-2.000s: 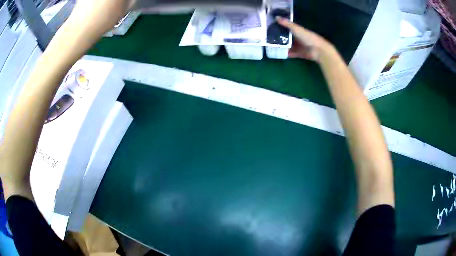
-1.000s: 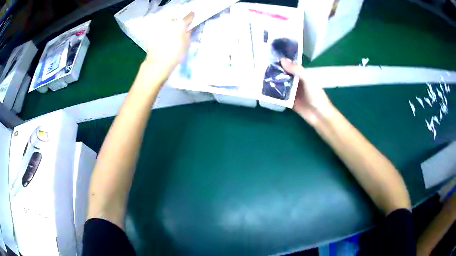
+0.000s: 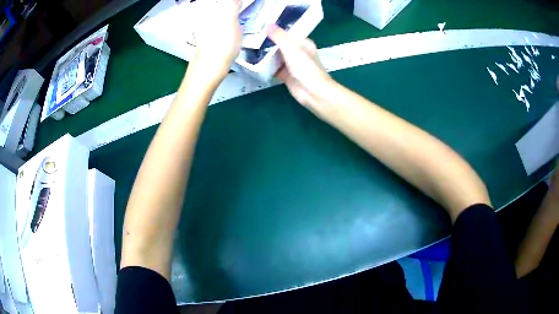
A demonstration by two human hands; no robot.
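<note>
My right hand (image 3: 300,67) grips the right end of the white inner tray (image 3: 260,68) at the top centre, its thumb over the inside edge. Dark parts and a pale printed leaflet (image 3: 252,18) show in the tray. My left hand (image 3: 217,37) is on the white retail box (image 3: 165,27), which lies to the left of the tray and is cut off by the top edge. The tray's left end meets the box near my left hand; how far it sits inside is hidden. My left fingers are washed out and partly cut off.
Another filled tray (image 3: 76,73) lies on the belt at left. White boxes (image 3: 52,227) stand at lower left. A white box (image 3: 380,9) is at the top. White scraps (image 3: 521,73) and a white piece (image 3: 539,144) lie at right, beside another person's forearm (image 3: 539,227).
The tray has moved left and up, from above the worktop to the box beside my left hand, and is now tilted. My right hand moved left with it. The box at top right now shows less.
</note>
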